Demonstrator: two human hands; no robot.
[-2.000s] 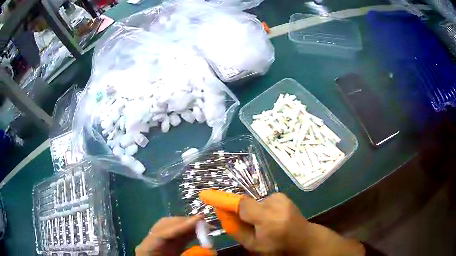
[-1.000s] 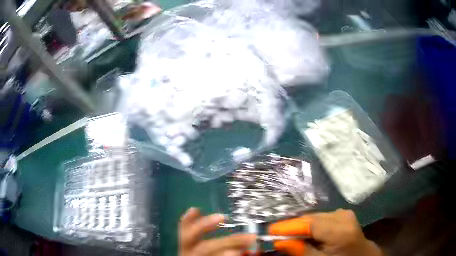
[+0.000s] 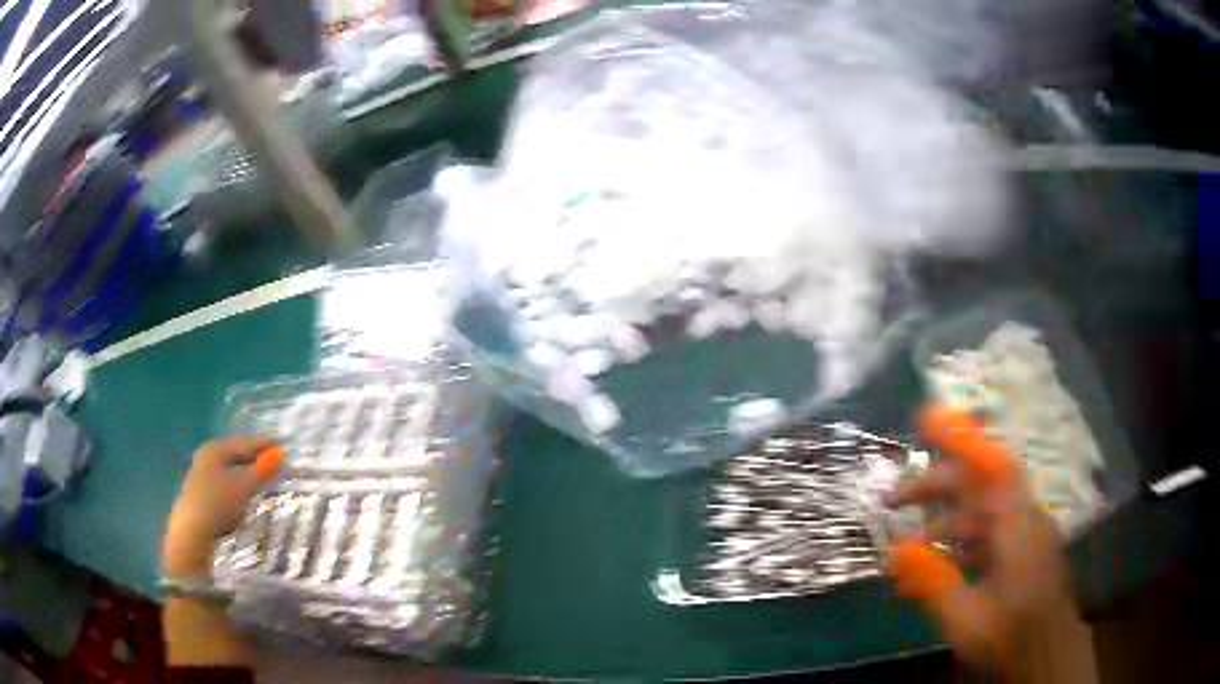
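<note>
My left hand, with an orange finger cot, is at the left edge of the clear blister tray, which holds rows of pieces. Blur hides whether its closed-looking fingers hold a piece. My right hand, with orange cots on thumb and index finger, is over the right edge of the rod box. Its fingers are apart and no piece shows in them. The thin metal rods lie heaped in the shallow clear box. The white sleeves lie in the clear box behind my right hand.
A large open plastic bag of white caps stands behind the rod box. A white printed sheet lies behind the blister tray. A metal upright rises at the back left. Something blue shows at the far right edge.
The view has swung left, so the things sit further right. My hands, together around a white piece earlier, are now far apart: left at the blister tray, right at the rod box.
</note>
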